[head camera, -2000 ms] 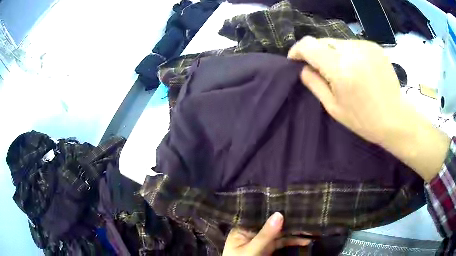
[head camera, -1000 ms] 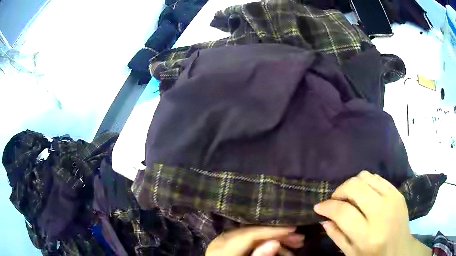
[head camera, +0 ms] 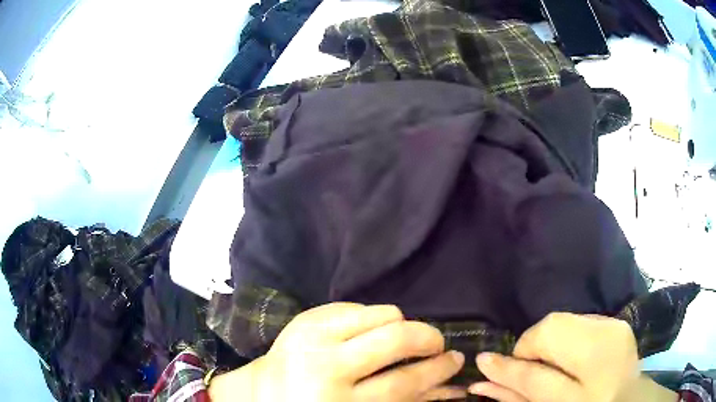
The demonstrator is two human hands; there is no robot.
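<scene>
A half-made garment lies on the white table in front of me, with its plain purple-brown lining facing up. A dark plaid hem band borders the lining along the near edge, and plaid shell fabric is bunched at the far side. My left hand pinches the plaid band near the bottom centre. My right hand pinches the same band just to the right. The fingertips of both hands are close together, and the band is partly hidden under them.
A black phone lies at the top right. Dark folded cloth pieces line the table's far left edge. A dark plaid garment heap is at the lower left, beside the table. Part of the white machine shows at the right edge.
My right hand has come down from the lining's upper right to the hem band. My left hand has risen from the bottom edge onto the band. The lining lies looser, with new folds.
</scene>
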